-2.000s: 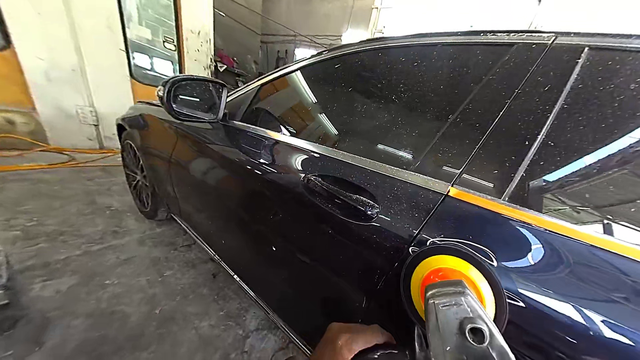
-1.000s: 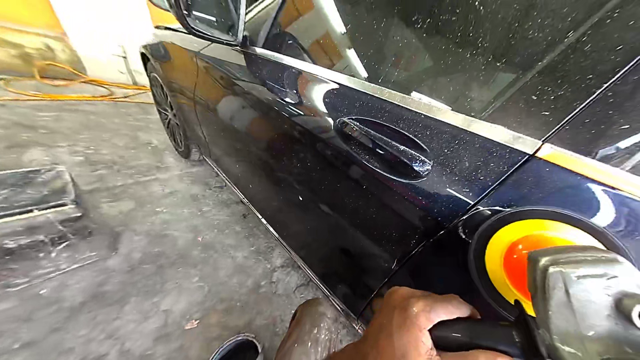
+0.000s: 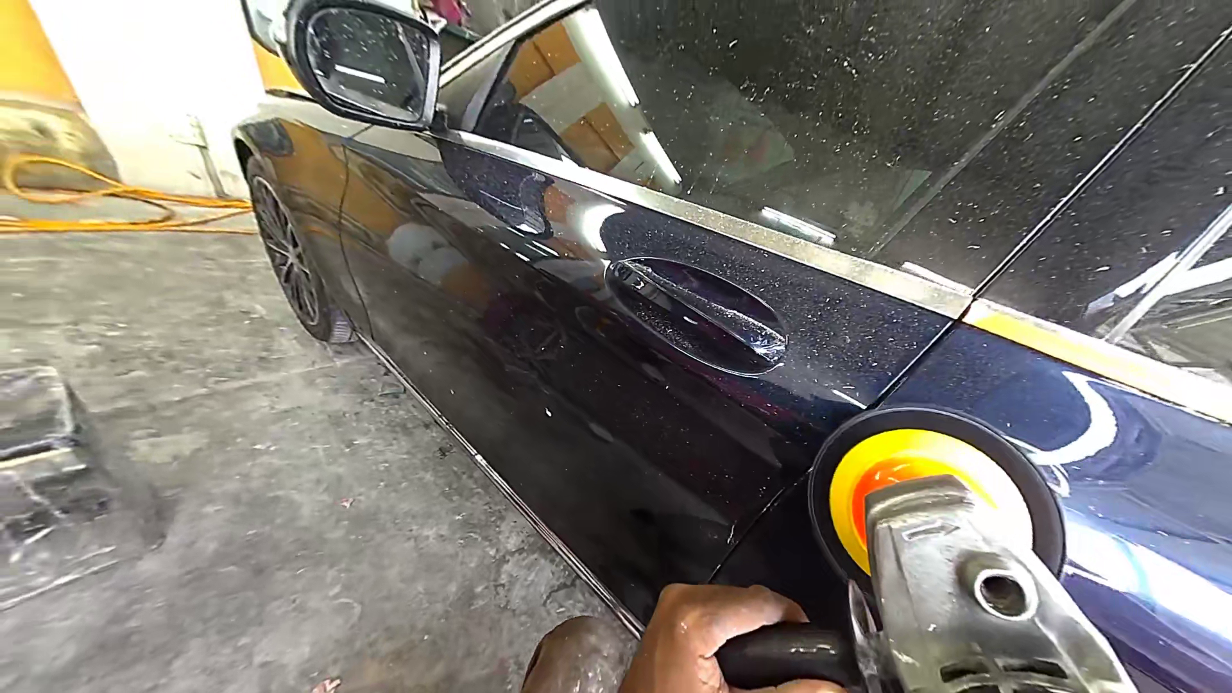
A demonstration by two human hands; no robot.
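My left hand [image 3: 717, 640] is closed around the black side handle of a rotary polisher [image 3: 972, 577] at the bottom right. The polisher's round pad, with a black rim and a yellow and orange backing [image 3: 905, 448], lies against the dark blue car's side, near the seam between the front door [image 3: 539, 385] and the panel behind it. A door handle [image 3: 703, 318] speckled with pale spots is up and left of the pad. Pale specks also cover the window glass [image 3: 818, 106]. My right hand is out of the frame, as is the polisher's rear end.
A side mirror [image 3: 366, 63] juts out near the top left. Below it is the front wheel [image 3: 284, 241]. An orange hose or cable [image 3: 125, 192] lies by the wall. A dark, dusty box-like object [image 3: 38, 414] sits on the grey concrete floor [image 3: 289, 462] at left.
The view has swung down and back up somewhat. My left hand stays on the side handle, and the pad remains near the door seam.
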